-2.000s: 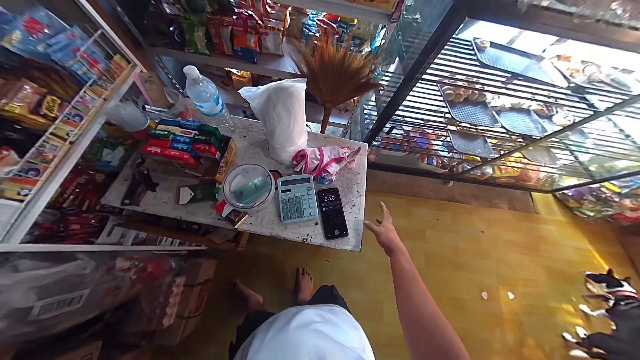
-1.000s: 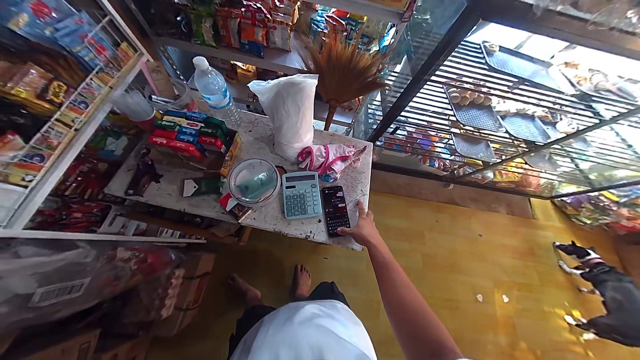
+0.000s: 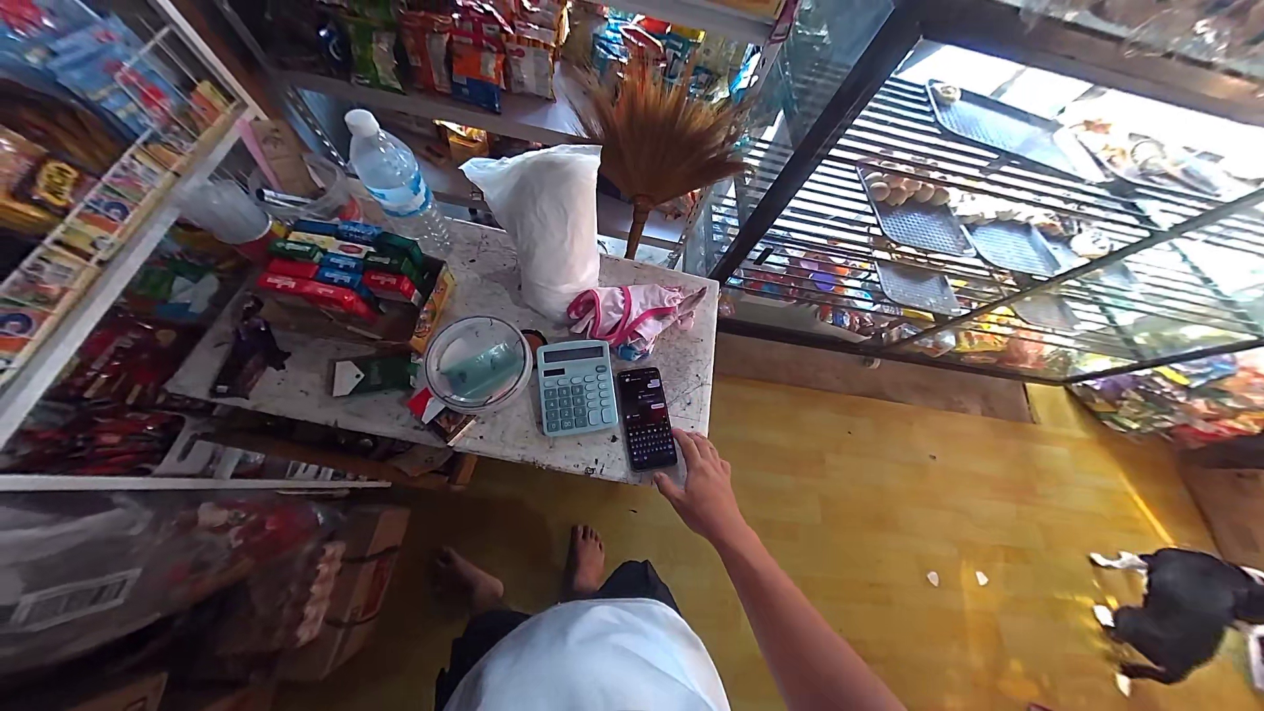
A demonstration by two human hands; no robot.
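My right hand (image 3: 699,481) rests at the table's front right corner, fingers apart, its fingertips by the lower right edge of a black smartphone (image 3: 648,420). The phone lies flat with its screen lit and a keyboard showing. Left of it lies a light blue calculator (image 3: 577,388), then a round clear-lidded container (image 3: 478,363). A pink and white cloth (image 3: 634,314) lies behind the phone, beside an upright white plastic bag (image 3: 551,232). My left hand is out of the frame.
The white table (image 3: 681,380) also bears a box of colourful packets (image 3: 341,272) and a water bottle (image 3: 388,170). Behind it stands a straw broom (image 3: 657,138). A glass case with trays (image 3: 913,222) is at the right; a black and white dog (image 3: 1175,607) is on the floor.
My right hand has moved left from beside the table to the phone's edge. The phone's screen has changed from a clock display to a keyboard. The dog's pose has changed.
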